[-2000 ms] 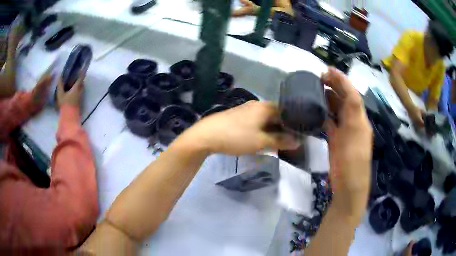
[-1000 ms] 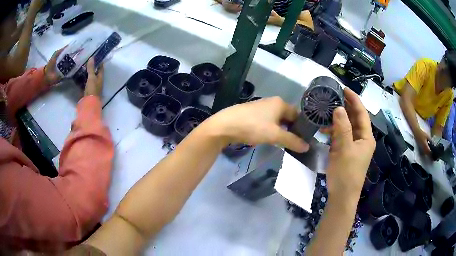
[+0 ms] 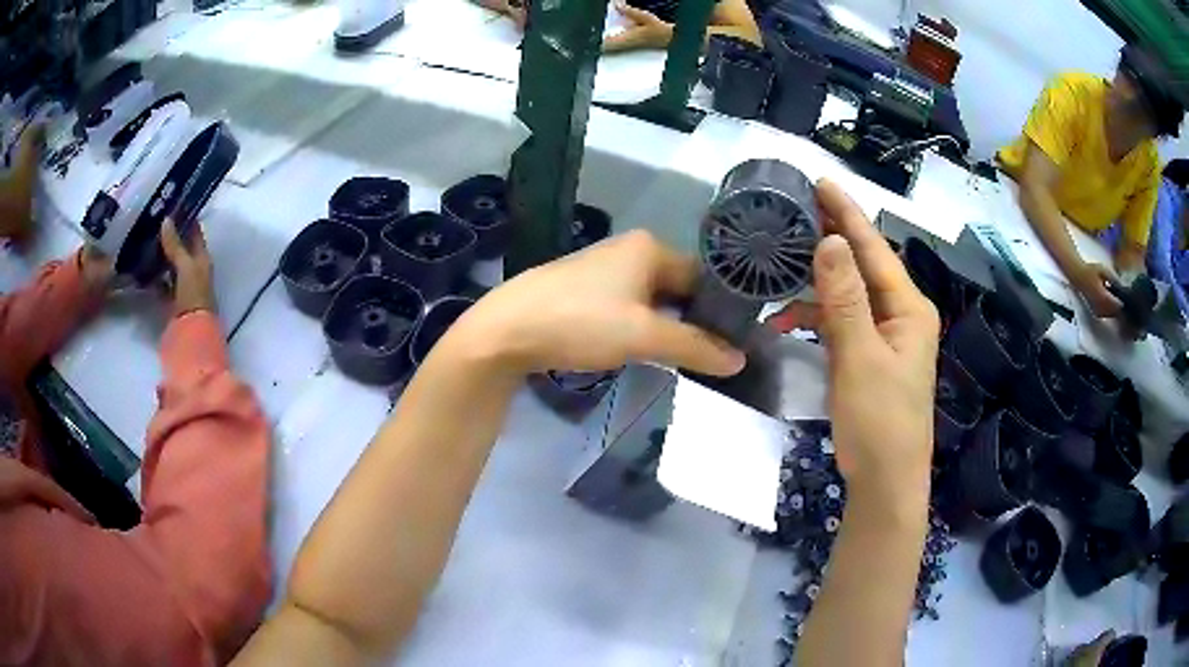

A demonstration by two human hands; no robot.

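A dark grey handheld fan (image 3: 759, 237) is held up between my hands, its round slatted grille facing me and its handle pointing down. My left hand (image 3: 587, 306) grips the handle below the head. My right hand (image 3: 867, 319) holds the head's right side, with the thumb by the grille rim. A grey carton (image 3: 626, 456) stands just below on the bench, its white flap (image 3: 721, 456) open towards me. The handle's lower end is hidden behind my left hand and the flap.
Black housings (image 3: 374, 326) stand in a group at left; more (image 3: 1021, 550) are piled at right. Small dark fasteners (image 3: 815, 521) lie right of the carton. A green post (image 3: 548, 143) rises ahead. A neighbour in salmon sleeves (image 3: 202, 443) holds long black units. A person in yellow (image 3: 1080, 143) sits far right.
The fan has turned from side-on to grille towards me since the oldest frame. Since the middle frame, the view has shifted and the hold looks much the same. The neighbour's units have moved.
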